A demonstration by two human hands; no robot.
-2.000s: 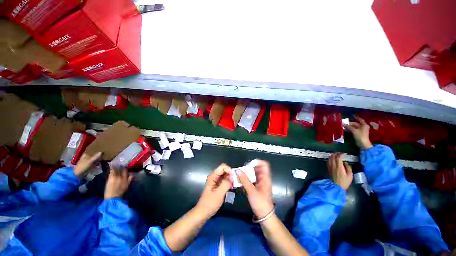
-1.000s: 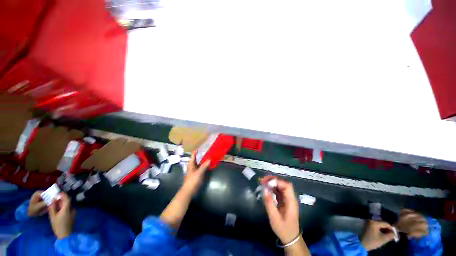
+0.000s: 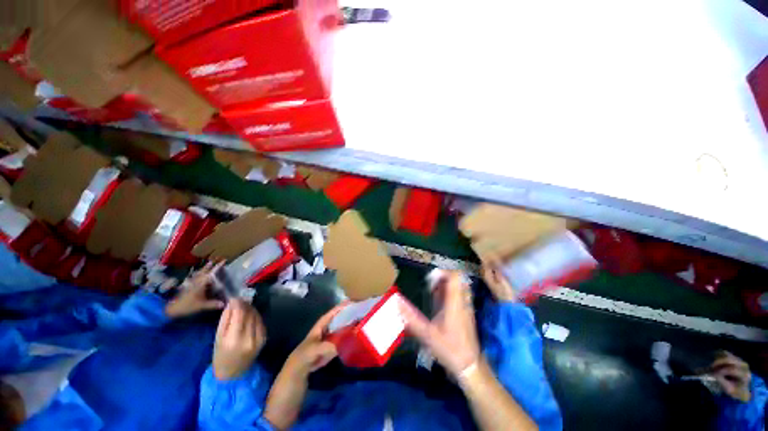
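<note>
A small red carton (image 3: pixel 367 348) stands tilted in front of me, its brown lid (image 3: pixel 360 259) open and upright. A grey-white block shows inside, and one side face shines white. My left hand (image 3: pixel 313 347) is shut on the carton's left side. My right hand (image 3: pixel 452 330), with a bracelet at the wrist, is blurred at the carton's right; its thumb is close to the carton, but contact is unclear. A small white slip (image 3: pixel 435 278) shows at its raised fingertips.
Another person's hand (image 3: pixel 498 279) holds an open carton (image 3: pixel 547 263) just right of my right hand. A left neighbour's hands (image 3: pixel 238 338) are close by. Open cartons and loose slips lie leftward. The green belt (image 3: pixel 303 200) carries cartons below the white shelf (image 3: pixel 539 93), where large red boxes (image 3: pixel 278 80) stand.
My hands first held a slip together. My left hand then gripped a red carton by the belt and has brought it nearer, lid open. My right hand has moved in beside it.
</note>
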